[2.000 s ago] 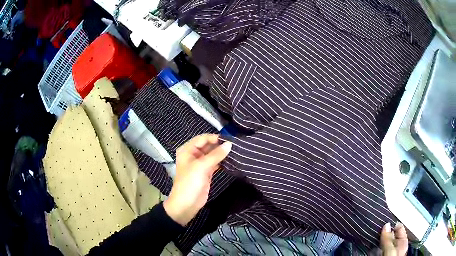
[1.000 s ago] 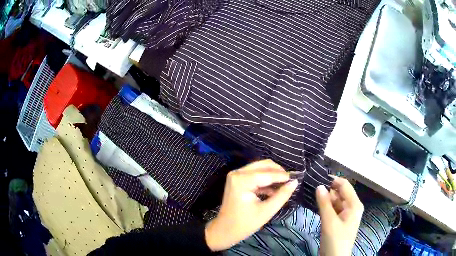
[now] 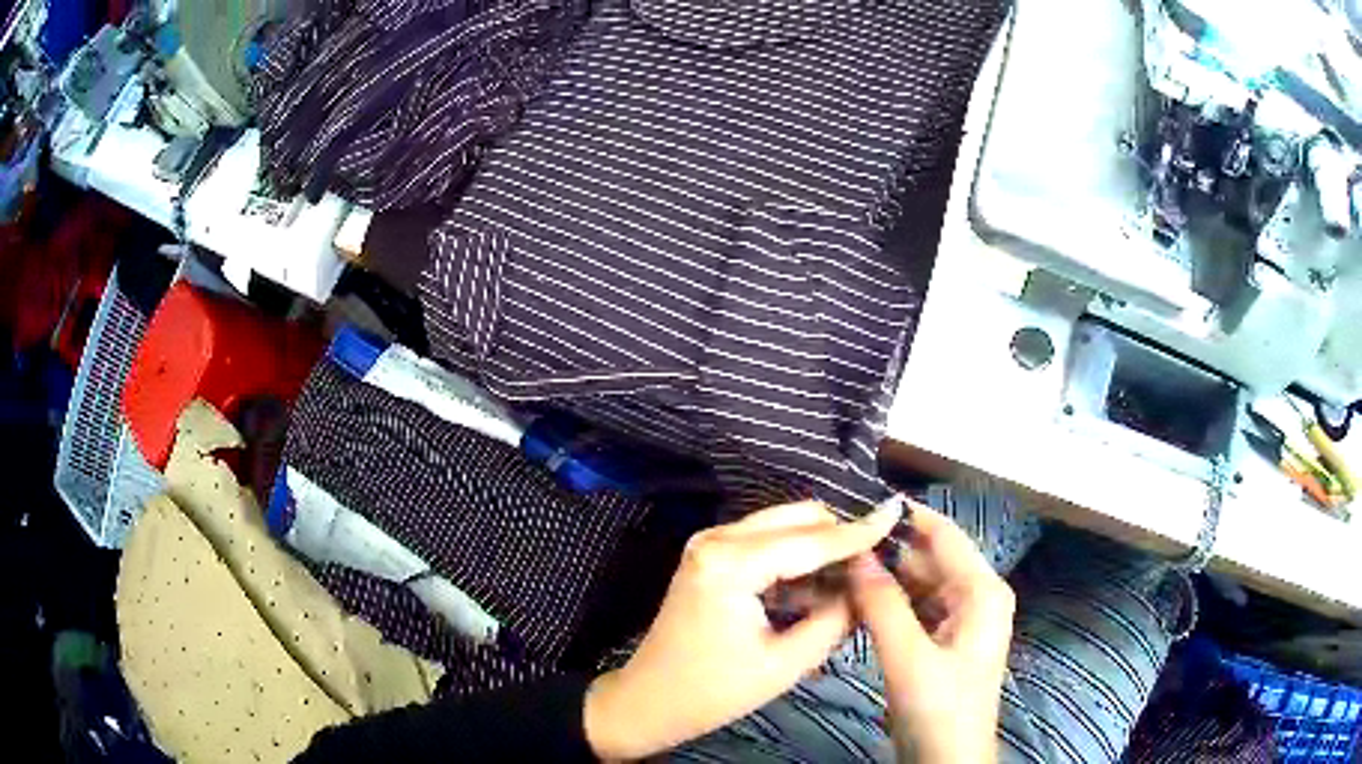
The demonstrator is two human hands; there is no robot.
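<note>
A dark striped garment body (image 3: 642,194) lies on the white table left of the machine. Its narrower striped sleeve (image 3: 792,343) hangs over the front edge toward my hands. My left hand (image 3: 747,612) pinches the sleeve's end between thumb and fingers. My right hand (image 3: 941,612) meets it at the same end, its fingertips touching the left ones and closed on the fabric. The exact edge they hold is hidden by the fingers.
The overlock machine (image 3: 1076,149) stands at the right, with orange and yellow-handled tools (image 3: 1317,466) beside it. A crumpled garment pile (image 3: 403,105) lies far left. Below are a red plastic item (image 3: 187,366), white basket (image 3: 97,433), beige dotted sheet (image 3: 224,627), striped lap bundle (image 3: 1090,657) and blue crate (image 3: 1292,702).
My right hand has come from the table edge to meet my left hand. The sleeve is now folded down over the front edge. The view has shifted right, showing more of the machine.
</note>
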